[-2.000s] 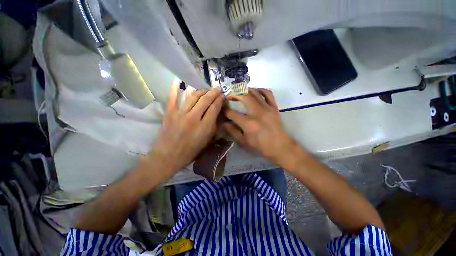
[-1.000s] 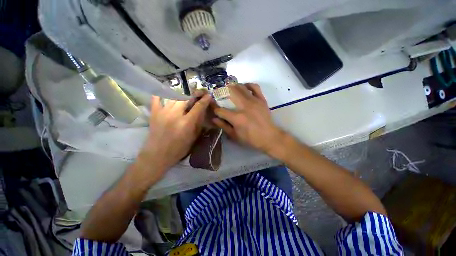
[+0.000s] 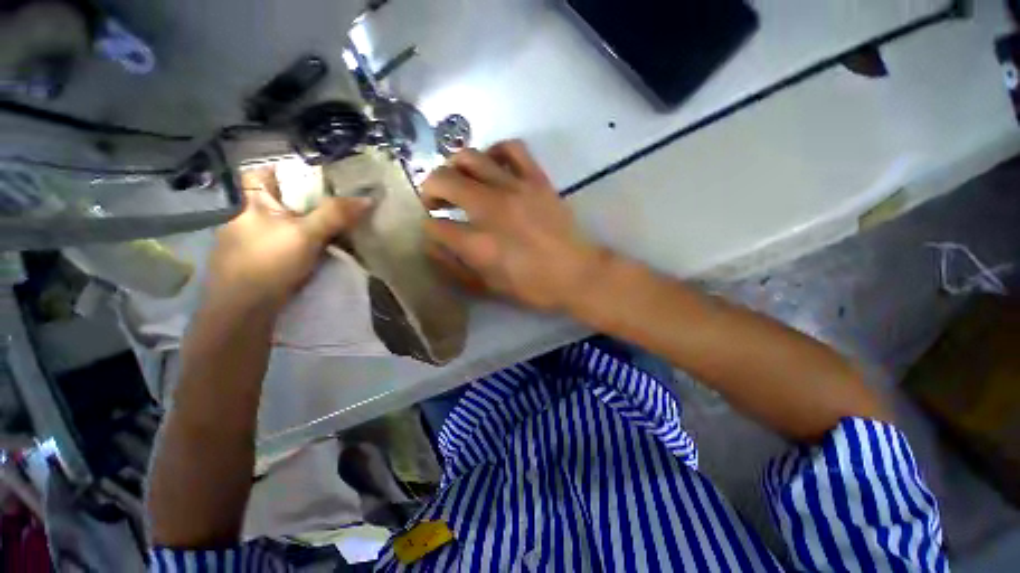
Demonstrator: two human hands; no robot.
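A beige cloth strip (image 3: 408, 246) runs from the presser foot (image 3: 386, 125) down over the table's front edge. Its dark brown side (image 3: 392, 319) shows at the lower end. My left hand (image 3: 274, 229) grips the strip's left side near the needle area, thumb on top. My right hand (image 3: 503, 224) lies at the strip's right side with its fingers curled; whether it grips the cloth is hidden. A larger pale cloth (image 3: 319, 313) lies on the table under and beside my left hand.
A black phone (image 3: 677, 39) lies on the machine bed at the top. The machine head fills the upper left. A lamp head (image 3: 145, 263) is at the left. White thread (image 3: 967, 269) lies on the floor at the right, near a brown object (image 3: 973, 364).
The view has swung and moved closer to the needle area. My left hand has moved to the left, its thumb now on the beige strip. More of the strip's beige side shows.
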